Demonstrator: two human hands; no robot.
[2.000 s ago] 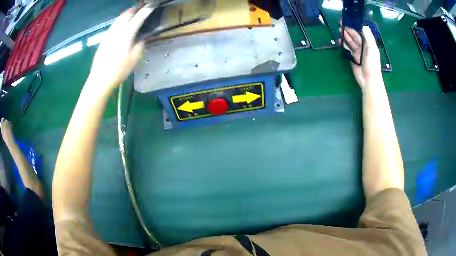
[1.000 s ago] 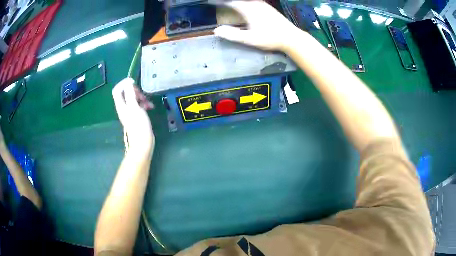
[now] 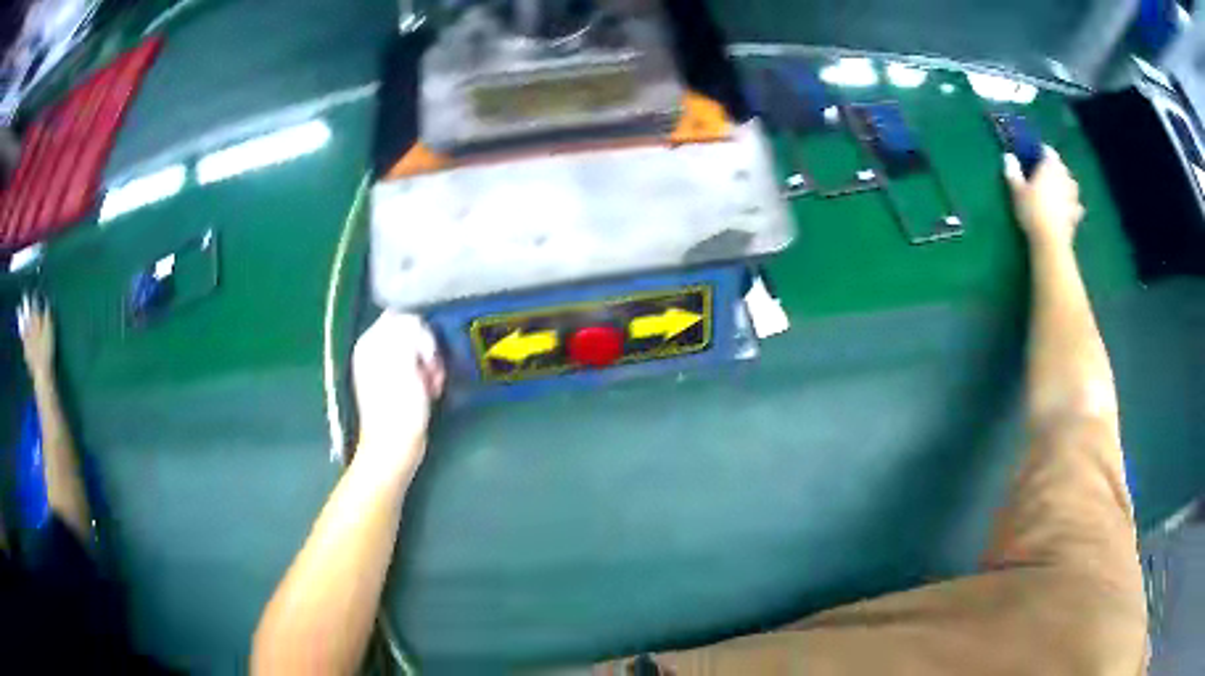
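The blue press base (image 3: 456, 386) stands in front of me with its grey metal plate (image 3: 582, 218) on top. The grey press head (image 3: 552, 95) is down over the orange-edged nest (image 3: 707, 119) and hides what lies in it. My left hand (image 3: 394, 383) is closed around the left front corner of the base; any button there is hidden. My right hand (image 3: 1051, 201) is far right, its fingers around a dark phone frame (image 3: 1018, 137) whose lower part the hand hides. Both hands are somewhat blurred.
More phone frames lie on the green belt right of the press (image 3: 912, 172) and at left (image 3: 169, 280). A red ribbed tray (image 3: 79, 145) is far left, a black tray (image 3: 1123, 185) far right. A pale hose (image 3: 337, 330) runs left of the press. Another person's arm (image 3: 50, 396) is at left.
My right hand has left the nest and moved far right to a phone frame. My left hand has moved right onto the base. The press head now covers the phone frame seen in the nest.
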